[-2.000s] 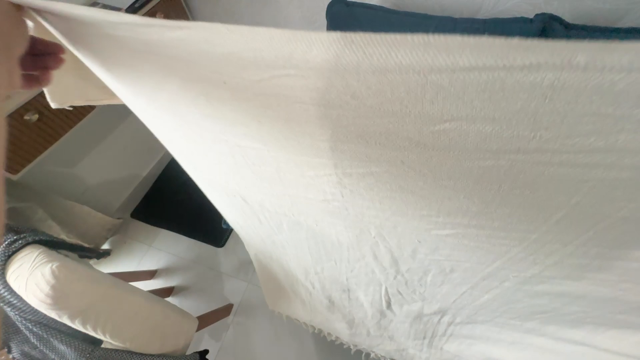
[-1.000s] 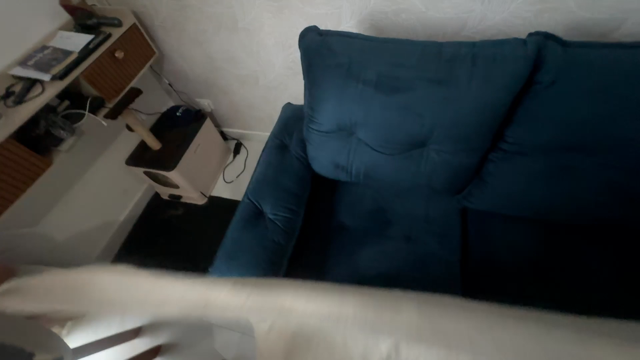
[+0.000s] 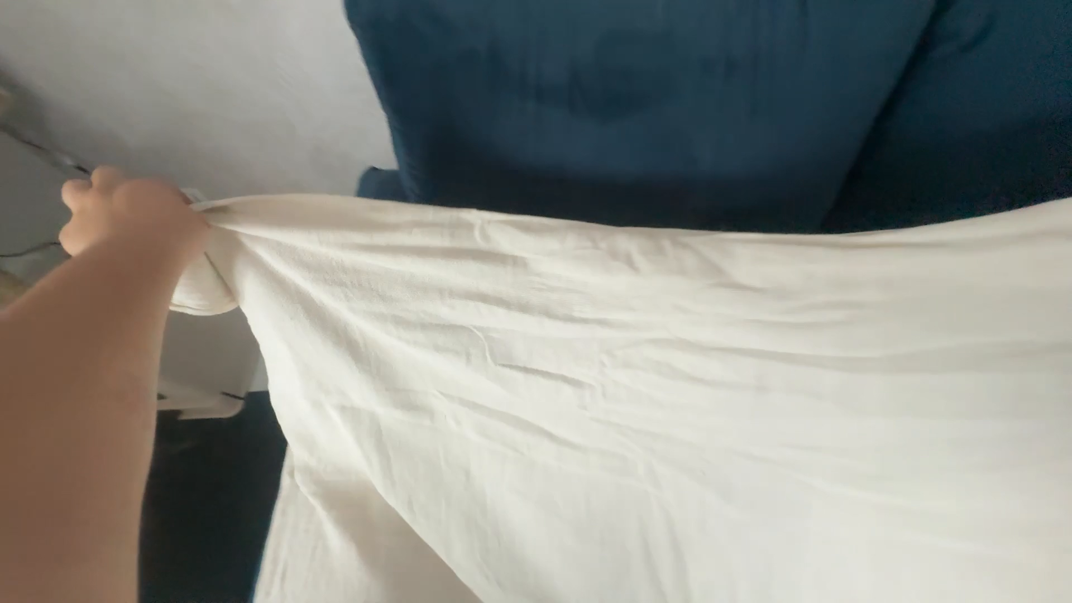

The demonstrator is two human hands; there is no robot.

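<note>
My left hand point(image 3: 134, 213) reaches out at the upper left, its fingers closed on the corner of a large cream-white cloth point(image 3: 636, 377). From there the cloth's top edge stretches across to the right side of the view, sagging a little, with creases fanning out from my grip. A small bunched part hangs just below the hand. The rest of the cloth hangs down and fills the lower right. My right hand is out of view.
Behind the cloth stands a dark blue sofa with back cushions point(image 3: 636, 100). A pale wall point(image 3: 226, 84) is at the upper left. Below my left hand are the lower part of a whitish box point(image 3: 201, 368) and a dark mat point(image 3: 209, 486); thin cables run at the far left.
One second ago the cloth was low across the view, with the sofa seat and left armrest showing; now it is higher and covers them. My left hand and forearm have come into view.
</note>
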